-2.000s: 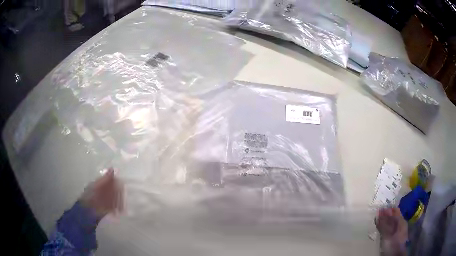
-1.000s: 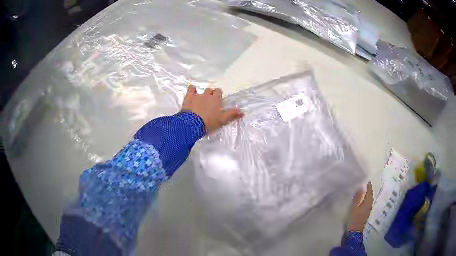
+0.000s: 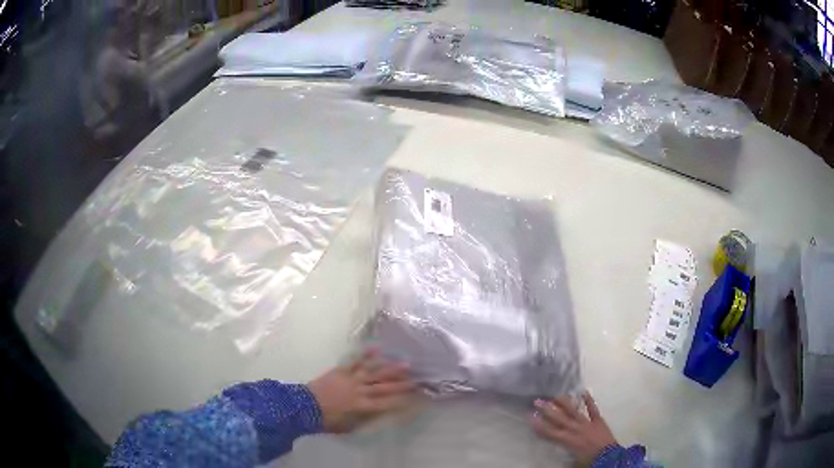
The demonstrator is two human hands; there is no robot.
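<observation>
The packed item (image 3: 466, 302), a flat grey piece in shiny clear film, lies on the table in front of me. A small white barcode label (image 3: 439, 212) is near its far left corner. My left hand (image 3: 366, 393) rests with its fingers on the near left edge. My right hand (image 3: 574, 425) has spread fingers on the near right corner. Neither hand visibly grips the film. Loose clear film, blurred, reaches towards me between the hands.
Empty poly bags (image 3: 229, 228) lie spread at left. Barcode labels (image 3: 668, 306) and a blue tape dispenser (image 3: 718, 329) are at right, beside unpacked goods (image 3: 782, 338). Filled bags (image 3: 475, 69) and a folded white stack (image 3: 293, 55) lie at the far side. Brown pieces (image 3: 732, 73) stand far right.
The packed item has turned, its label now at the far left. My left hand has come back from the far edge to the near edge. My right hand has moved left onto the near right corner.
</observation>
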